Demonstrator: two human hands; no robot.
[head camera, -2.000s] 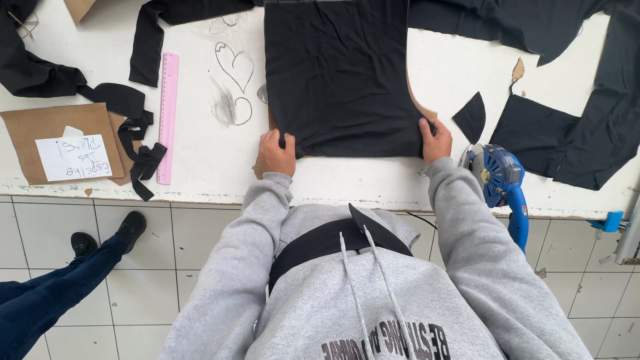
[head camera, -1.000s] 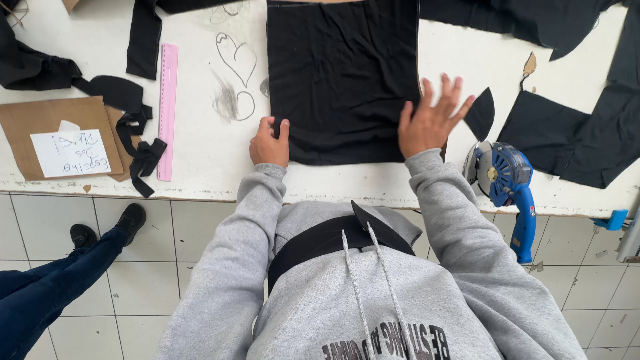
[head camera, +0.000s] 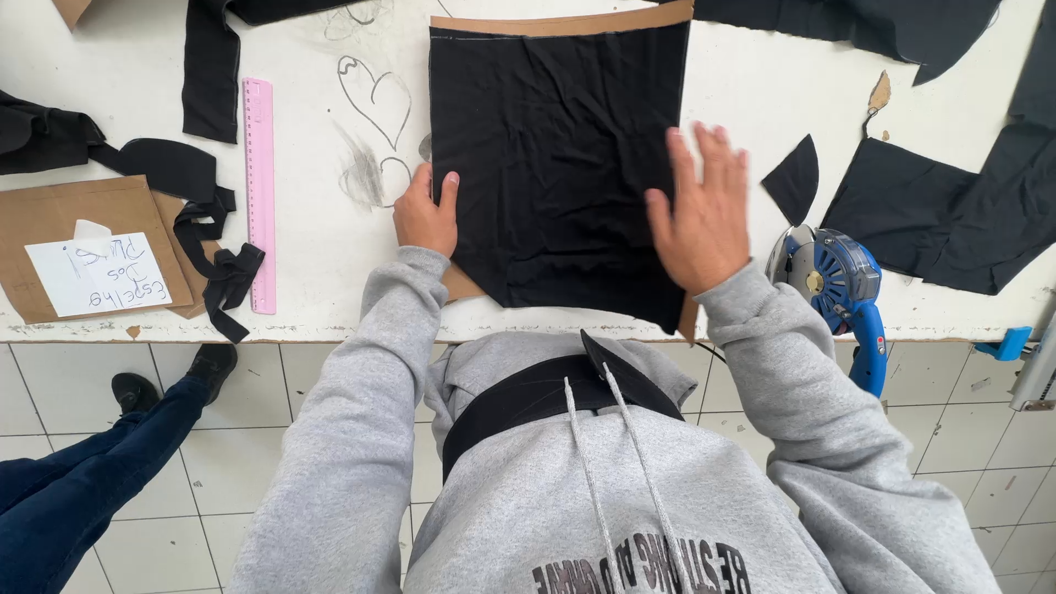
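Note:
A black fabric panel (head camera: 557, 165) lies wrinkled over a brown cardboard pattern (head camera: 569, 20), whose edges show at the top and at both lower corners. At the panel's left edge my left hand (head camera: 429, 213) pinches the border, thumb on top of the cloth and fingers at the side. My right hand (head camera: 701, 206) is at the right edge with fingers spread and slightly blurred, the thumb over the cloth; whether it touches is unclear. Nothing is gripped in it.
A blue handheld rotary fabric cutter (head camera: 841, 280) stands at the table edge on the right, beside black fabric pieces (head camera: 916, 206). Left are a pink ruler (head camera: 261, 198), black strips (head camera: 198, 239) and cardboard pieces (head camera: 91, 190) with a handwritten paper. A person's legs (head camera: 107, 462) are lower left.
The panel's lower edge was at first between both gripping hands; my right hand has let go and opened. Cardboard now shows along the top and at the lower corners.

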